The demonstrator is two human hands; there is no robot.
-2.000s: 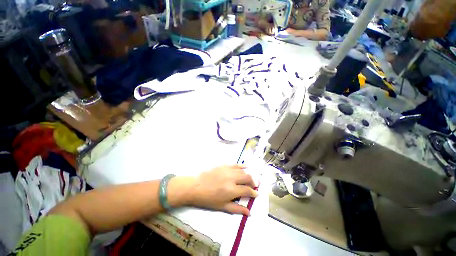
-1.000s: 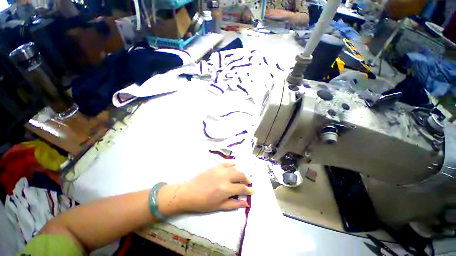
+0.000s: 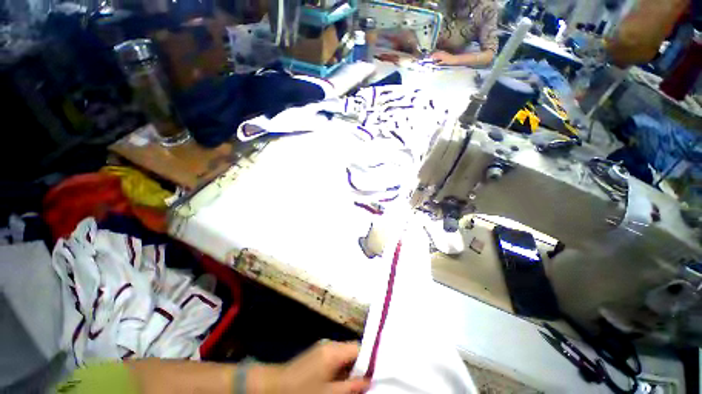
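A white striped trim piece (image 3: 392, 308) with one dark red line runs from under the needle area toward me and over the table's front edge. My left hand (image 3: 327, 369) is at the bottom of the view, fingers closed on the piece's left edge beside the red line, partly cut off by the picture's edge. The sewing machine (image 3: 531, 185) stands to the right of the piece. Its presser foot area (image 3: 442, 212) is small and overexposed. My right hand is not in view.
Sewn striped pieces (image 3: 392, 115) lie beyond the needle. White striped pieces (image 3: 127, 296) fill a red tub (image 3: 227, 315) at lower left. A smartphone (image 3: 525, 269) and dark scissors (image 3: 581, 358) lie at right. A navy piece (image 3: 239, 100) and flask (image 3: 158, 100) are at left; a person (image 3: 469, 38) sits beyond.
My left hand has moved from the table beside the needle down toward me, at the front end of the piece. The view has shifted, showing more of the tub and scissors.
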